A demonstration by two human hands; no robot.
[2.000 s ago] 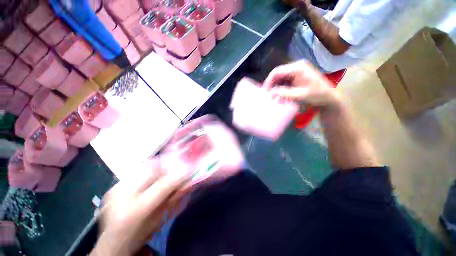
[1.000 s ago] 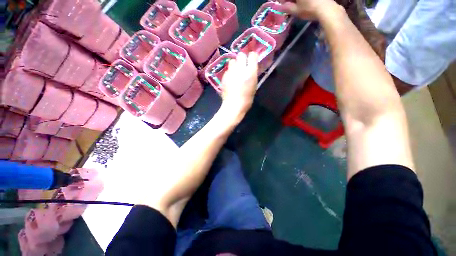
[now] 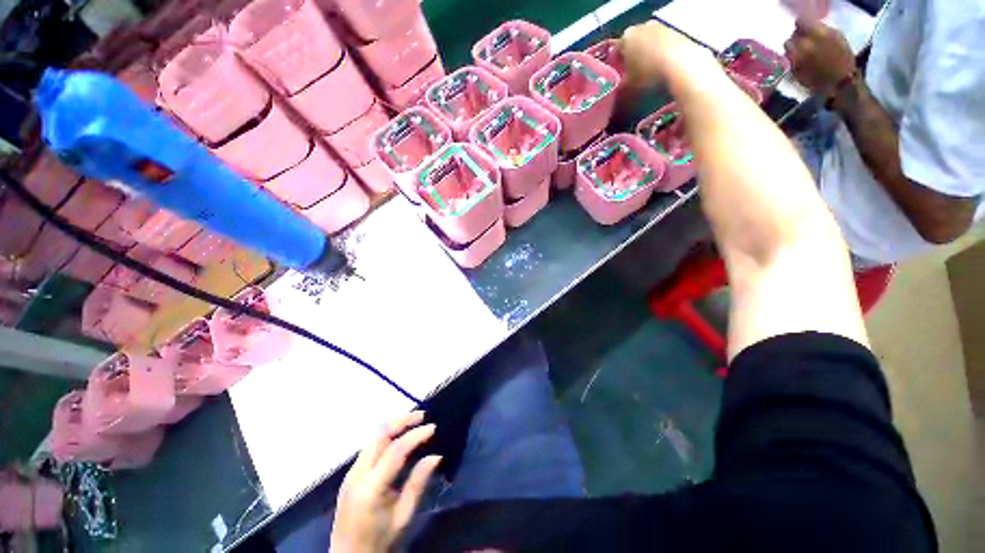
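Note:
Pink housings with green-and-white square frames (image 3: 458, 186) stand in a cluster on the bench at the top centre. More such housings (image 3: 618, 175) stand along the bench edge. My right hand (image 3: 644, 52) reaches to the far side of them, over a housing partly hidden behind it; its fingertips are hidden, so I cannot tell whether it grips. My left hand (image 3: 387, 481) is low, by the near edge of the white sheet (image 3: 356, 367), with fingers apart and empty.
A blue electric screwdriver (image 3: 184, 173) hangs above small screws (image 3: 324, 283), its black cord crossing the sheet. Pink housings (image 3: 286, 65) are stacked at upper left, with a short row (image 3: 194, 362) at left. A co-worker's arm (image 3: 907, 189) and a red stool (image 3: 697, 292) are at right.
My left hand has let go of the housings and drawn back to the near bench edge. My right hand remains reaching far out. The view has shifted, showing more of the screwdriver and co-worker.

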